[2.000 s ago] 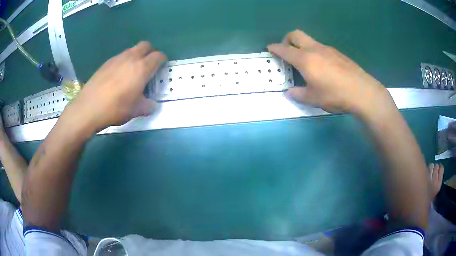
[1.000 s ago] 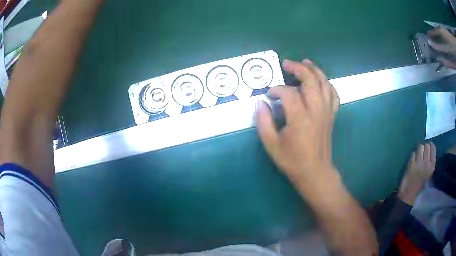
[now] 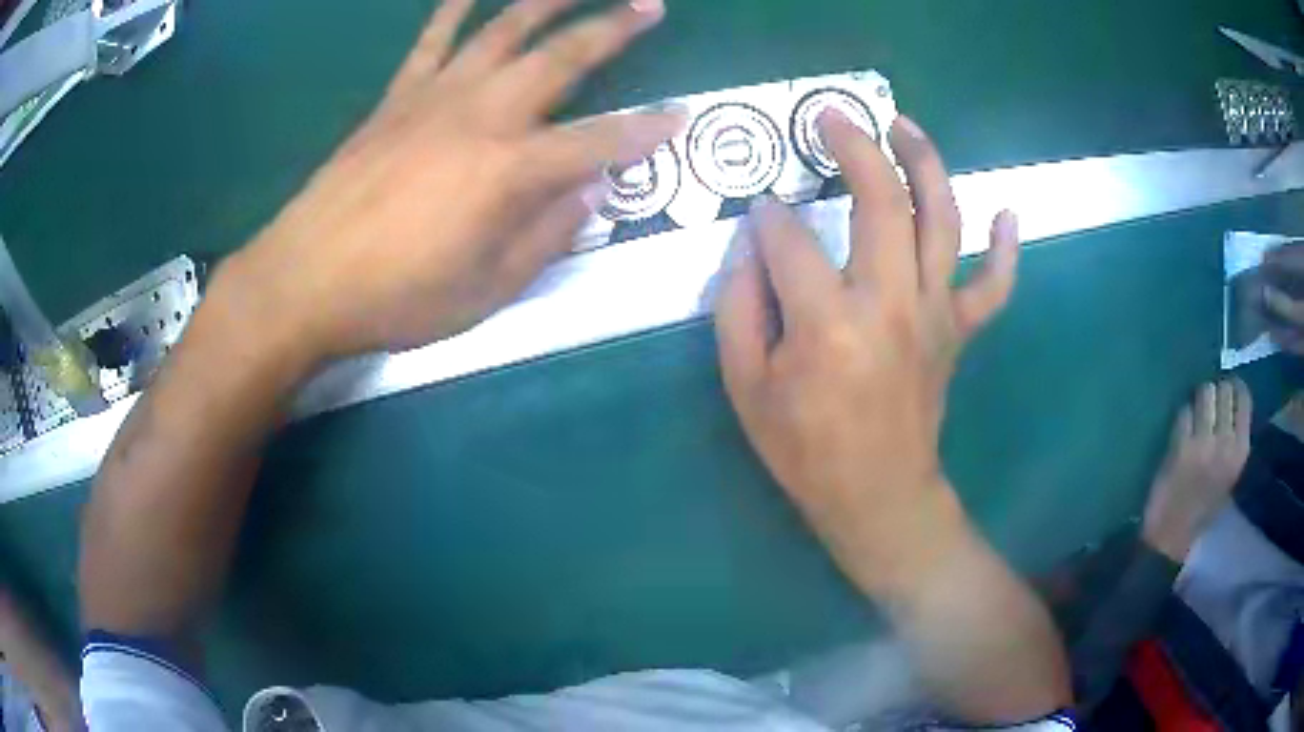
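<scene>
A silver housing plate (image 3: 794,97) lies circle side up on the green surface, along the far edge of the white guide rail (image 3: 601,310). Three dark-ringed circles show, with round inserts (image 3: 737,149) in them; the plate's left part is hidden under my left hand. My left hand (image 3: 443,186) is spread over the plate's left part, fingertips at the leftmost visible circle. My right hand (image 3: 858,329) is at the right part, one fingertip on the rightmost circle, thumb near the rail. Neither hand visibly grips anything.
Perforated plates (image 3: 143,322) lie at the left behind a pale stop arm with a yellow tip (image 3: 65,375). Another plate (image 3: 1256,110) lies far right. Another person's hand (image 3: 1201,465) rests at the right edge, near a pale sheet (image 3: 1247,293).
The perforated face was up between both hands; now the circles face up. My left hand has come back onto the plate from the far left. My right fingertip has moved onto the rightmost circle.
</scene>
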